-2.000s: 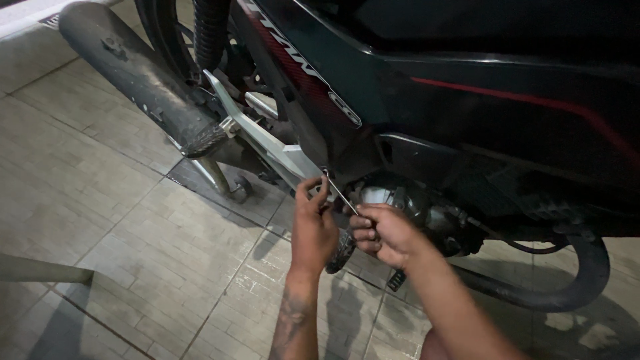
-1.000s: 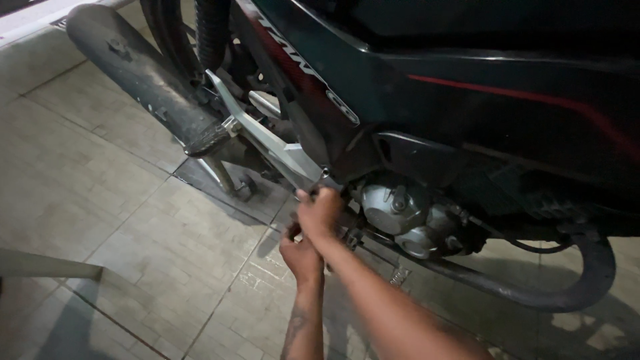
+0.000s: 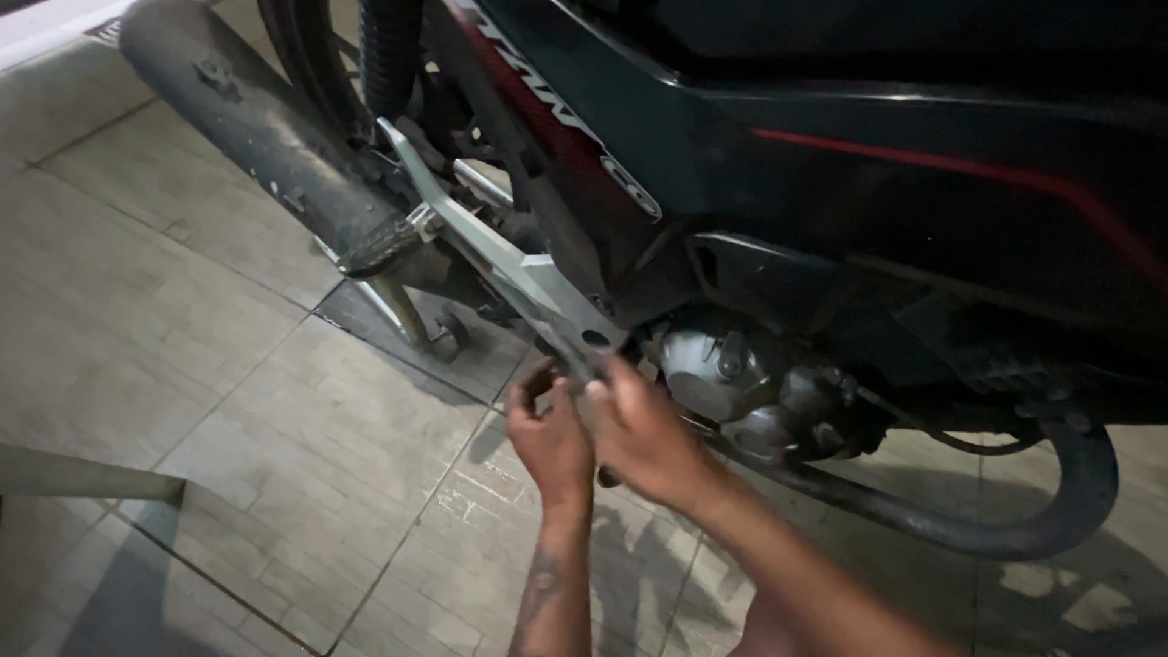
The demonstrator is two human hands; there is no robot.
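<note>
My left hand [image 3: 552, 438] is beside the lower end of the motorcycle's silver footpeg bracket [image 3: 538, 292], its fingers curled with the tips near the thumb. Whether it holds something small cannot be told. Close at its right, my right hand [image 3: 634, 424] is blurred, its fingers bent by the bracket's lower end; what lies in its grasp is hidden. A dark round hole shows in the bracket just above the fingertips. The silver engine cover [image 3: 707, 370] is right of my hands, below the dark side fairing [image 3: 821, 182].
The black muffler [image 3: 255, 137] slants across the upper left, above a stand leg [image 3: 392, 306]. A curved exhaust pipe [image 3: 958, 538] runs low at the right. Light floor tiles [image 3: 274, 401] lie below, and a pale furniture leg [image 3: 91, 474] juts in at the left.
Two seconds ago my right hand held a thin metal tool at the bracket; that tool is not discernible now. My left hand has come down from the bracket, and my right hand has moved left beside it.
</note>
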